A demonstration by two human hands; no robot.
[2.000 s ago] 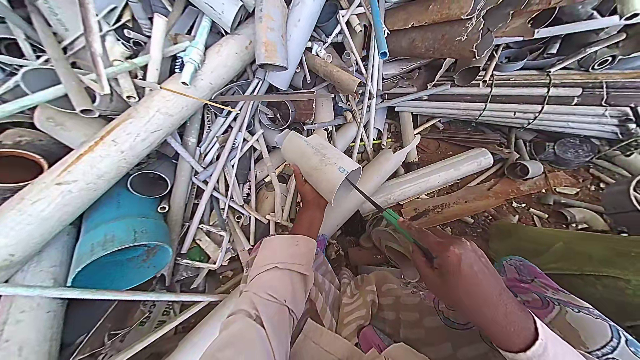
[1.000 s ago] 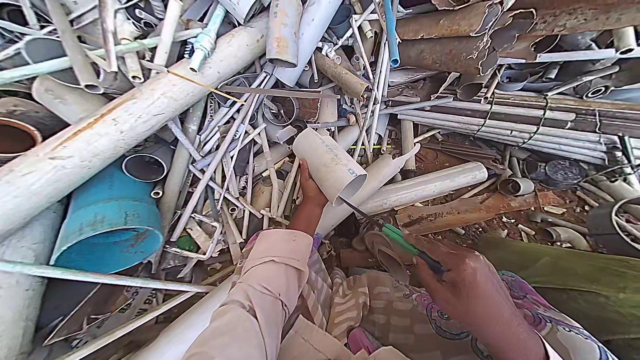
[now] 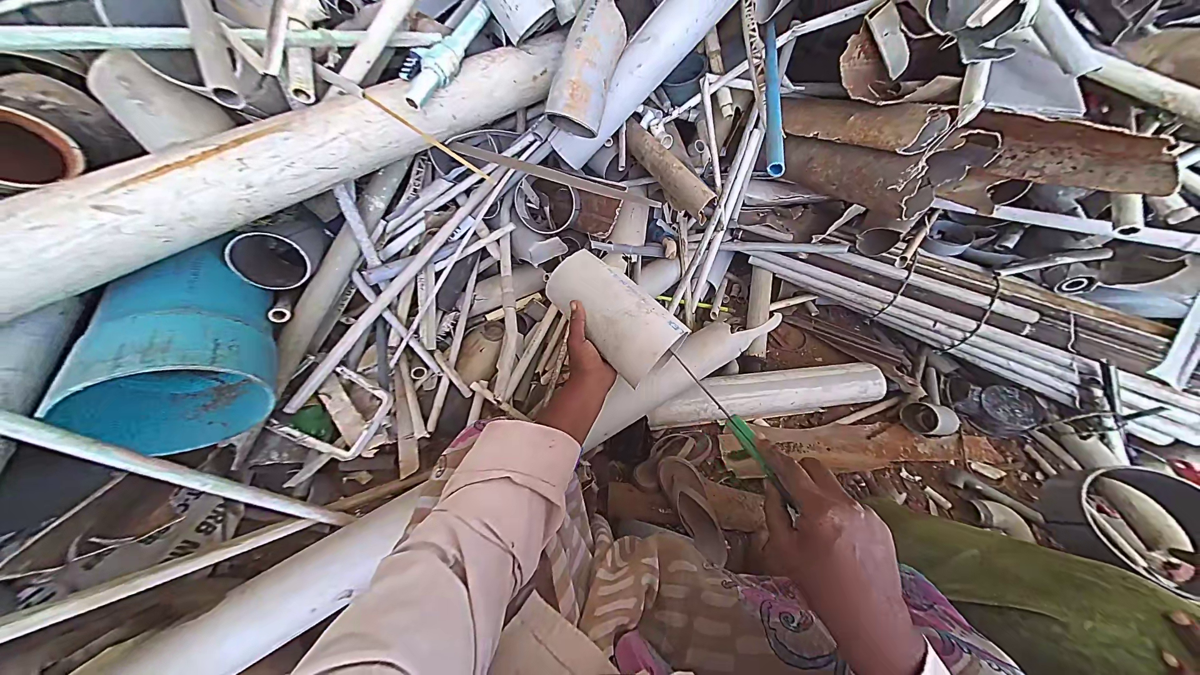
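A short white plastic pipe piece (image 3: 614, 314) is gripped by my left hand (image 3: 583, 380), whose thumb lies on its outer wall. My right hand (image 3: 816, 525) is closed on the green handle of a thin-bladed hand saw (image 3: 745, 436). The dark blade runs up and left from the handle to the lower right end of the pipe piece; its tip is hidden at the pipe's rim. Just behind and below the held piece lies a broken, pale pipe (image 3: 698, 361) with a pointed end.
A long white pipe (image 3: 272, 159) crosses the upper left above a blue pipe socket (image 3: 178, 347). Thin conduits (image 3: 422, 272) are heaped behind my left hand. Tied pipe bundles (image 3: 984, 323) and rusty broken pipes (image 3: 1041, 159) lie right. Green cloth (image 3: 1041, 591) is at lower right.
The pipe piece stays in my left hand and has tilted. The green-handled saw stays in my right hand, with its blade still at the pipe's end.
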